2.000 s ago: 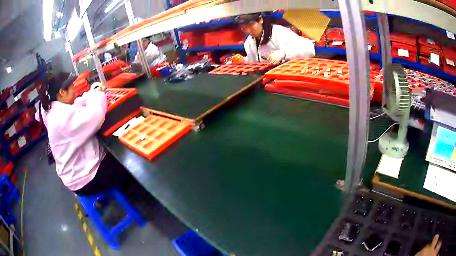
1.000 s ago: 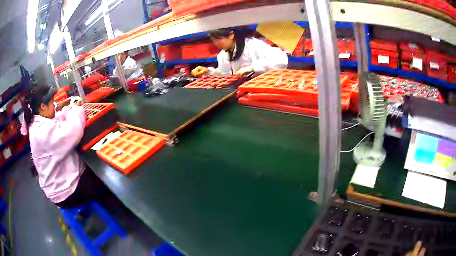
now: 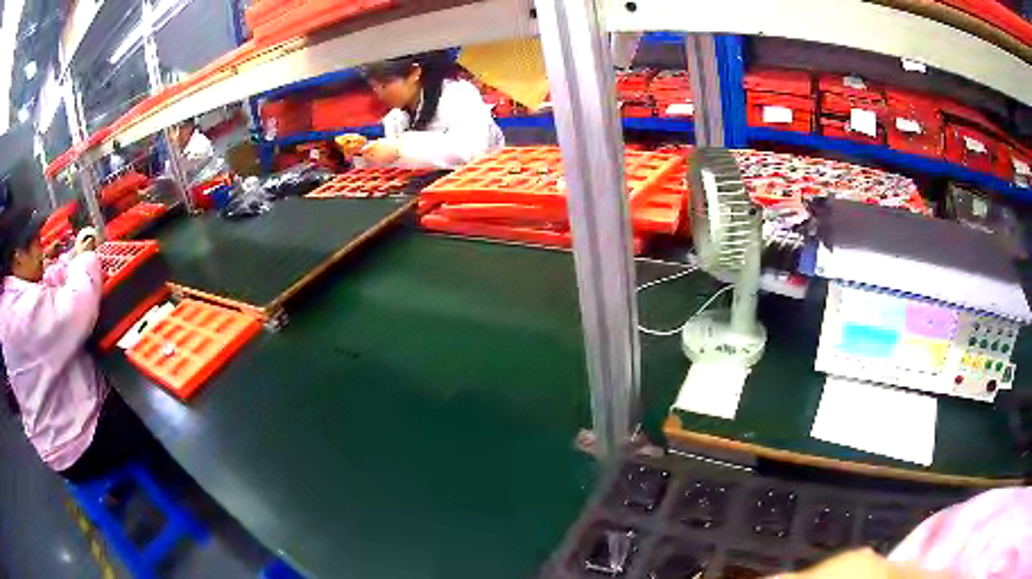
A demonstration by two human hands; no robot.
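Observation:
A dark foam tray [image 3: 727, 512] with square pockets lies at the lower right, cut off by the bottom edge. Small black glossy units sit in its pockets, among them a watch head [image 3: 644, 484] and one with a bright reflection [image 3: 609, 550]. One hand, apparently my right hand [image 3: 843, 564], lies low over the tray's front part, cut off by the bottom edge, with a pink sleeve at the right edge. Its fingers are blurred, and whether it holds anything is hidden. My left hand is not seen.
A metal upright [image 3: 600, 249] stands behind the tray. A wooden-edged board [image 3: 781, 461] bears a fan [image 3: 733, 255], white paper [image 3: 875, 421] and a test box [image 3: 919, 339]. Orange-red trays [image 3: 498, 213] are stacked on the green bench [image 3: 396, 385]. Seated workers are at the left and across the bench.
The view has swung right, bringing the test box fully in. The visible hand went from fingertips at the bottom edge to a larger part with a pink sleeve.

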